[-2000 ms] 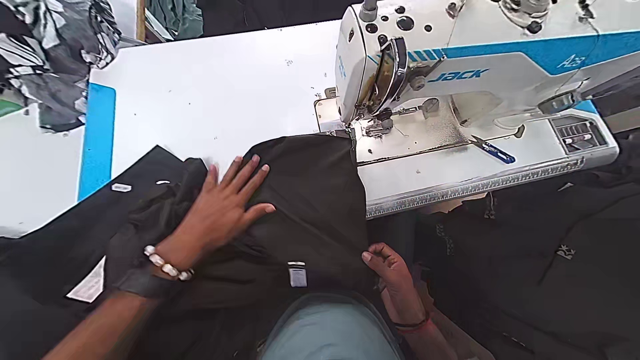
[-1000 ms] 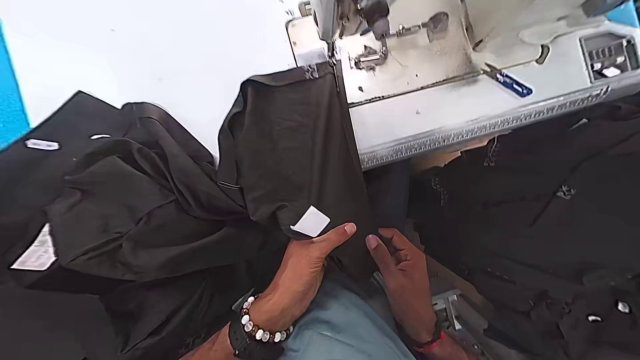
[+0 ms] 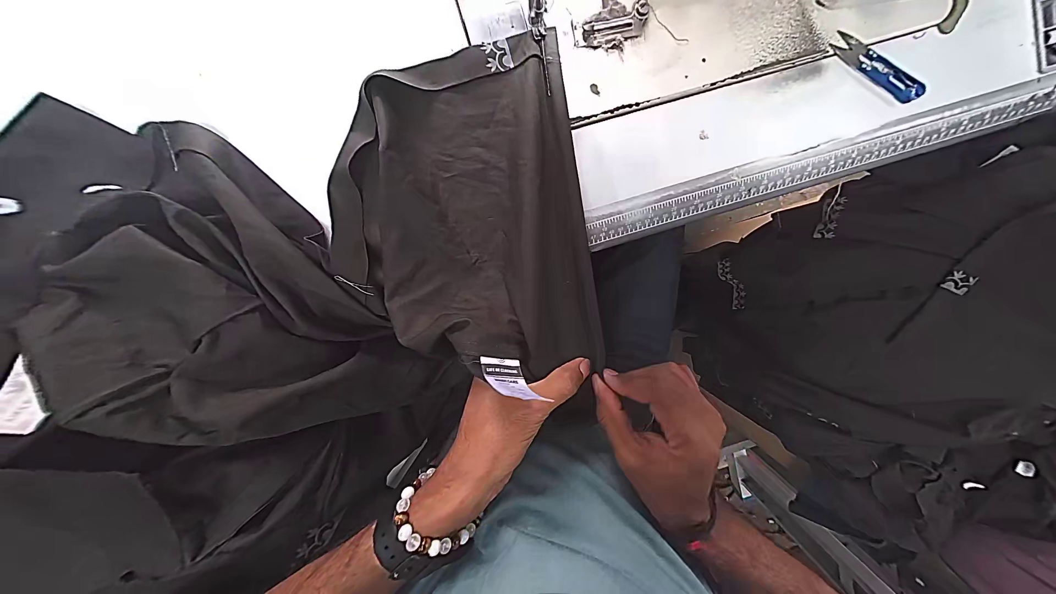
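Note:
Black fabric [image 3: 462, 198] runs from the sewing machine's needle area [image 3: 540, 33] down toward my lap, its side edge nearly straight. My left hand [image 3: 511, 429], with a beaded bracelet, holds the fabric's lower end; its thumb lies on top and its fingers are hidden beneath the cloth. A white care label [image 3: 507, 378] sticks out of the fabric over that hand. Just right of the thumb, my right hand [image 3: 664, 433] pinches the fabric's edge between thumb and forefinger. A pale embroidered motif [image 3: 497, 56] shows at the fabric's top, beside the needle area.
Blue-handled thread snips [image 3: 887, 70] lie on the machine bed, above a ruler strip [image 3: 808, 169] along its front edge. More black fabric [image 3: 206, 313] is bunched at the left. Dark embroidered garments [image 3: 866, 289] are piled at the right, beside a metal frame [image 3: 792, 511].
My left hand has moved from lying flat on the fabric to gripping its lower end beside my right hand. The fabric now hangs narrower and straighter. The view has moved closer to the cloth.

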